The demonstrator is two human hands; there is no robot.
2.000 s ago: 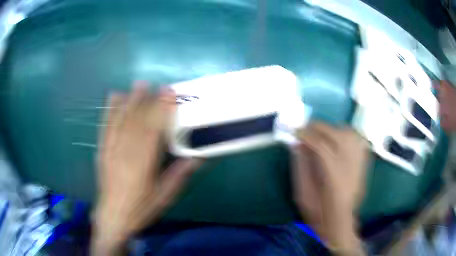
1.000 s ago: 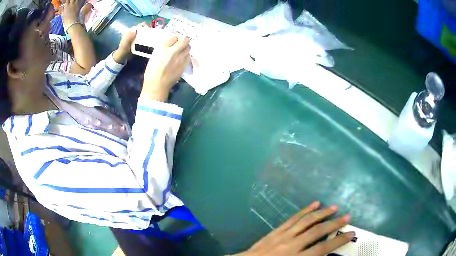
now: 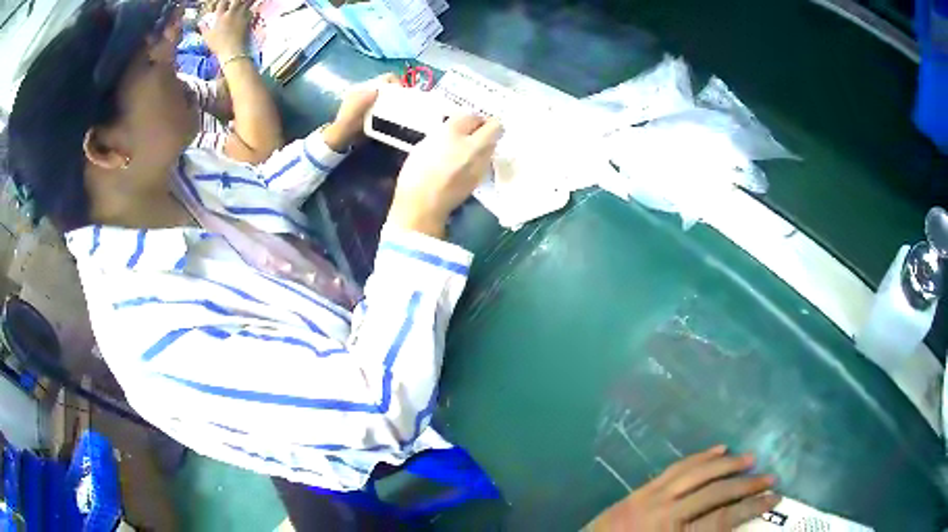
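A white front cover [image 3: 816, 519] with a grille of small dots and a small black logo label shows at the bottom edge, lower right, largely cut off by the picture's edge. My left hand [image 3: 694, 498] is bare and partly cut off at the bottom. Its fingers lie over the near left end of the cover, close to the label, and hold it on the green mat. The thumb is hidden. My right hand is out of the picture.
A seated co-worker in a blue-striped shirt [image 3: 260, 353] holds another cover [image 3: 395, 129] at left. Clear plastic bags [image 3: 691, 145] lie by the pale rail [image 3: 806, 255]. A pump bottle [image 3: 902, 312] stands at right. Green mat [image 3: 551, 333] lies between.
The view has turned left from the bench front to the co-worker, so things now appear farther right. My right hand has left the picture. My left hand stays at the cover's end.
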